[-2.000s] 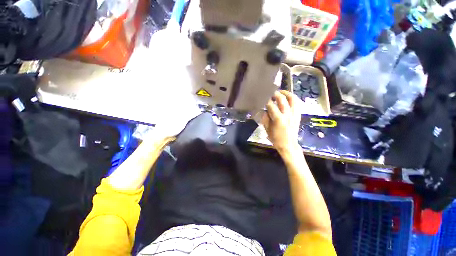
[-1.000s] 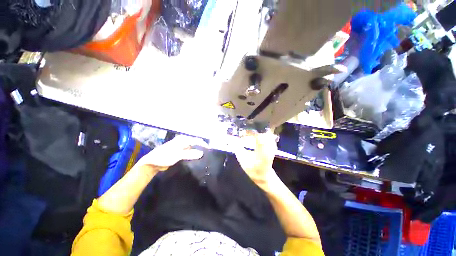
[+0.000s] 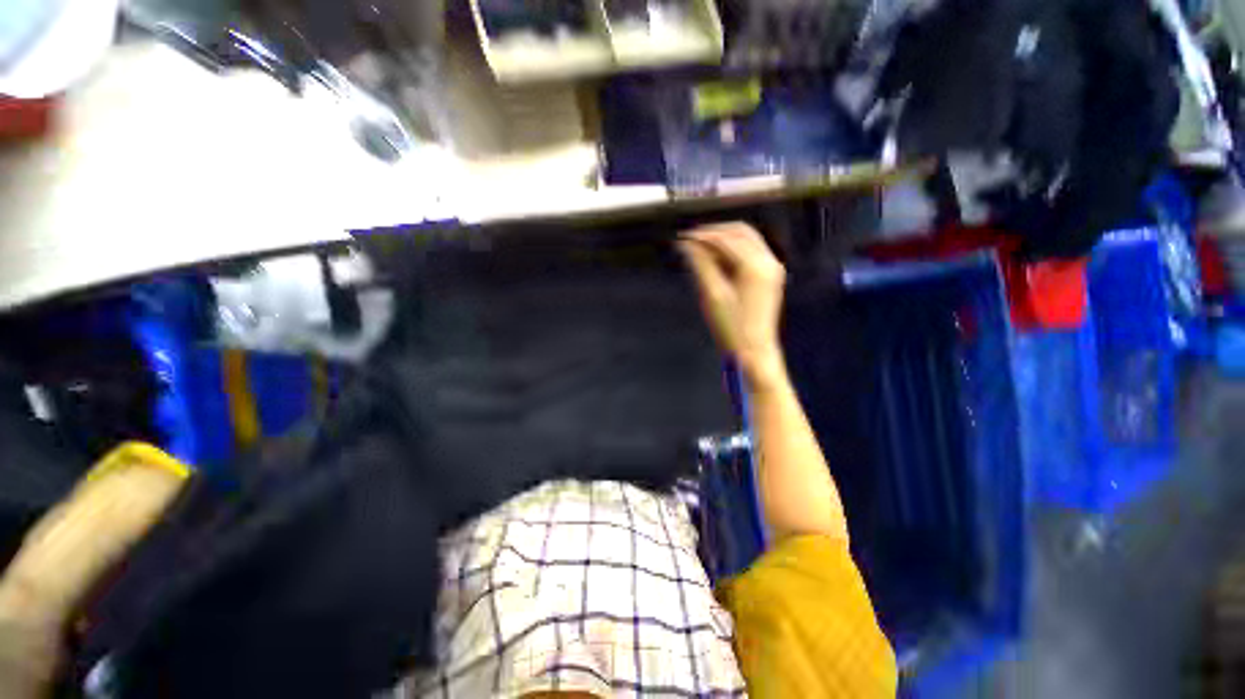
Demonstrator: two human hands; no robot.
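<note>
The picture is blurred. Black cloth (image 3: pixel 546 369) lies over my lap and reaches up to the table edge. My right hand (image 3: pixel 737 280) is just below the table edge over dark cloth, its fingers bent together; whether they hold cloth cannot be told. A blurred bare forearm with a yellow sleeve edge shows at the lower left; my left hand cannot be made out and seems cut off by the picture's edge. The machine head's front plate is out of view.
The pale table (image 3: pixel 164 178) crosses the top. Cream trays (image 3: pixel 550 58) and a yellow tool (image 3: pixel 726 97) are at the back. Black cloth (image 3: pixel 1031 96) is heaped upper right. Blue crates (image 3: pixel 1004 451) and a red thing (image 3: pixel 1049 291) are at right. A blue thing with yellow stripes (image 3: pixel 280 389) is at left.
The view has swung down and to the right, and the machine head has left it. My hands have parted from under the head; my left arm is now at the far lower left.
</note>
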